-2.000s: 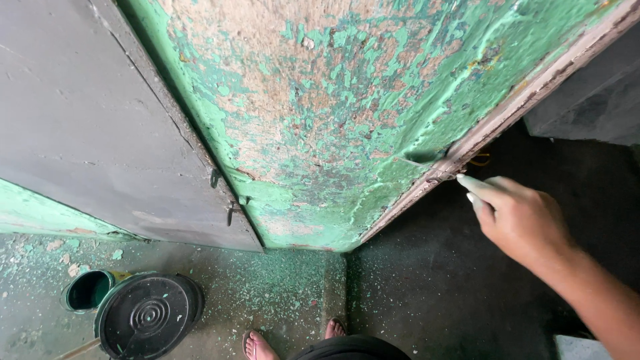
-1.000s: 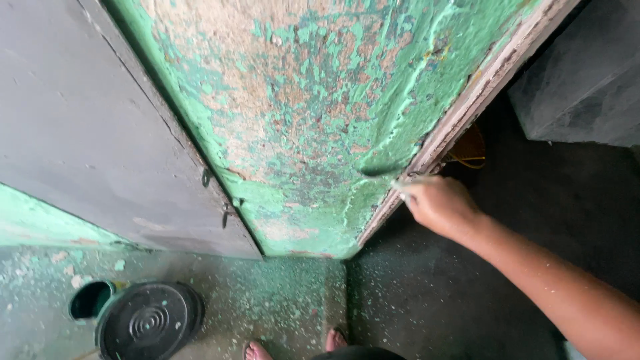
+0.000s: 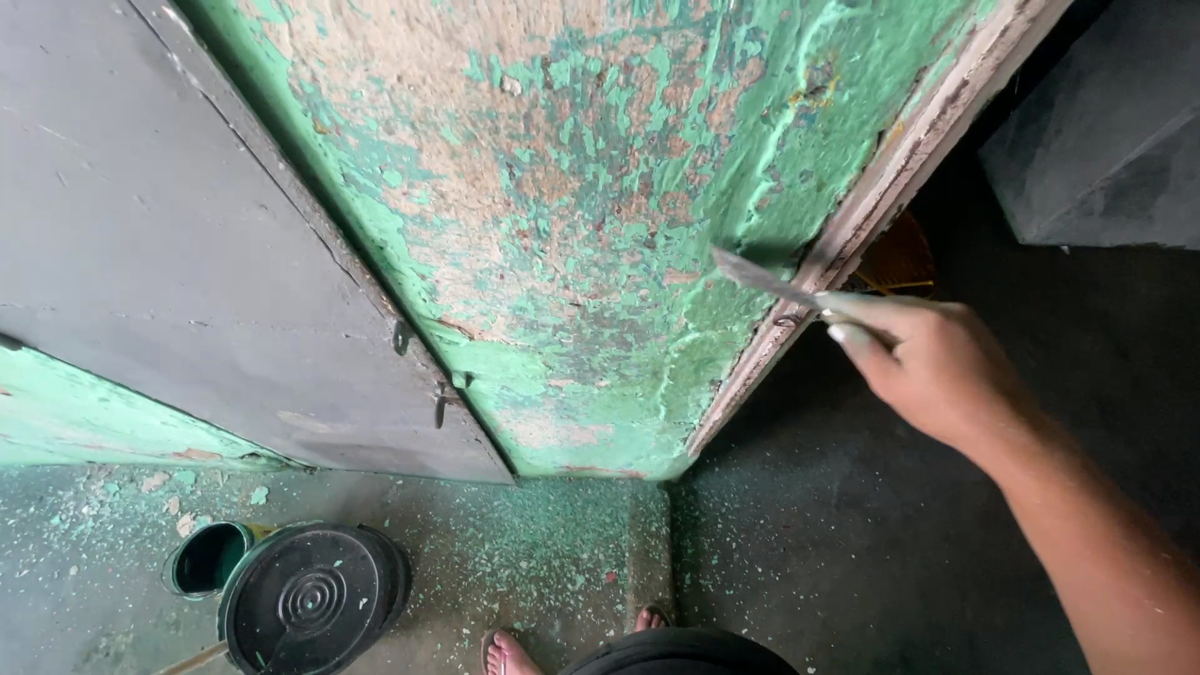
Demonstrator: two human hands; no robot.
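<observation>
My right hand [image 3: 937,366] holds a scraper with a flat metal blade [image 3: 757,277], reaching in from the right. The blade's tip is at or just off the green painted wall [image 3: 600,309], near its right edge; whether it touches I cannot tell. Much of the wall's paint is flaked, baring pinkish and grey patches. A worn pinkish door frame [image 3: 900,159] runs along the wall's right edge, below and behind the blade. My left hand is out of view.
On the left is a grey door [image 3: 187,253] with small metal latch parts. A black round lid [image 3: 309,600] and a small open pot [image 3: 208,561] stand on the floor at lower left. Paint flakes litter the floor [image 3: 525,553] near my sandalled feet. A dark grey block-like object [image 3: 1106,141] is at upper right.
The scraper in my right hand has moved about the wall's right edge; its blade shows more broadly now than a second ago. The view has shifted somewhat.
</observation>
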